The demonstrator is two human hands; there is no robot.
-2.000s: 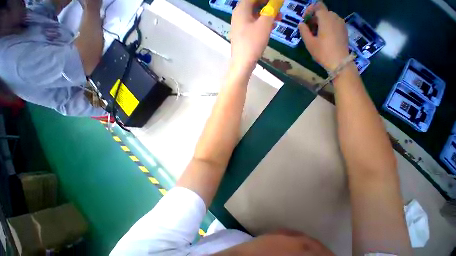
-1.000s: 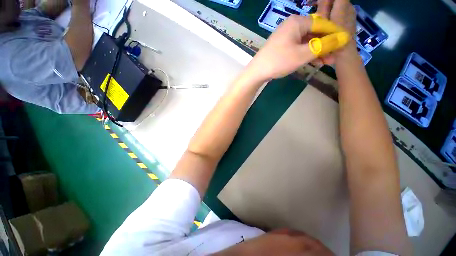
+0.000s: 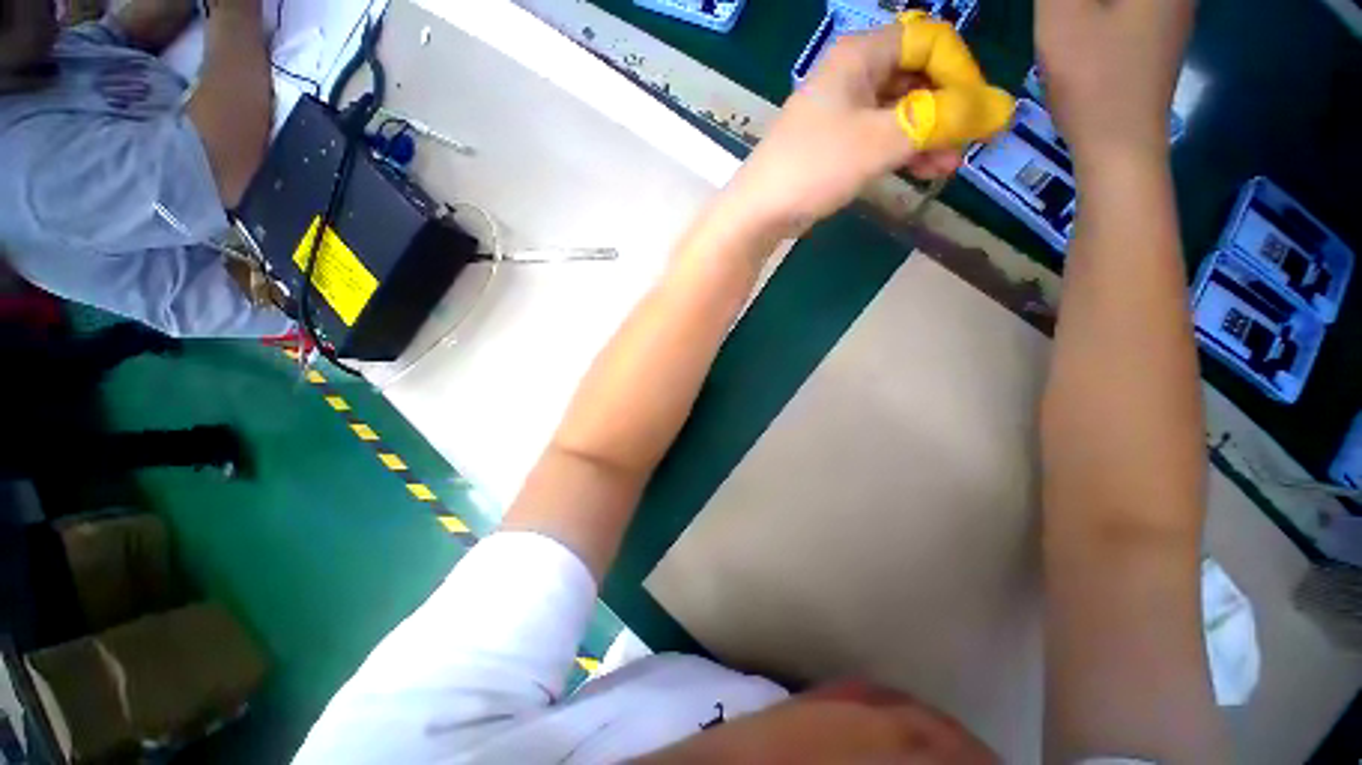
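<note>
Light blue plastic housings with black and white parts inside lie open on the dark green conveyor belt. One housing [image 3: 1029, 177] lies between my hands and another [image 3: 1271, 287] lies at the right. My left hand [image 3: 881, 120], with yellow finger cots [image 3: 956, 93] on its thumb and finger, is raised at the bench edge with its fingers curled together. Whether it holds anything small is hidden. My right hand [image 3: 1113, 60] is over the belt at the top edge, partly cut off, and its fingertips are out of the picture.
A black box [image 3: 356, 232] with a yellow label and cables stands on the white bench sheet at the left, beside a seated person [image 3: 120, 194]. A beige mat [image 3: 881, 493] lies before me. A white cloth [image 3: 1228, 635] is at the right. Cardboard boxes [image 3: 150, 680] stand on the floor.
My hands were together a second ago and are now apart; the right moved up and right over the belt. The housings have shifted. A dark shape has appeared over the floor at the left.
</note>
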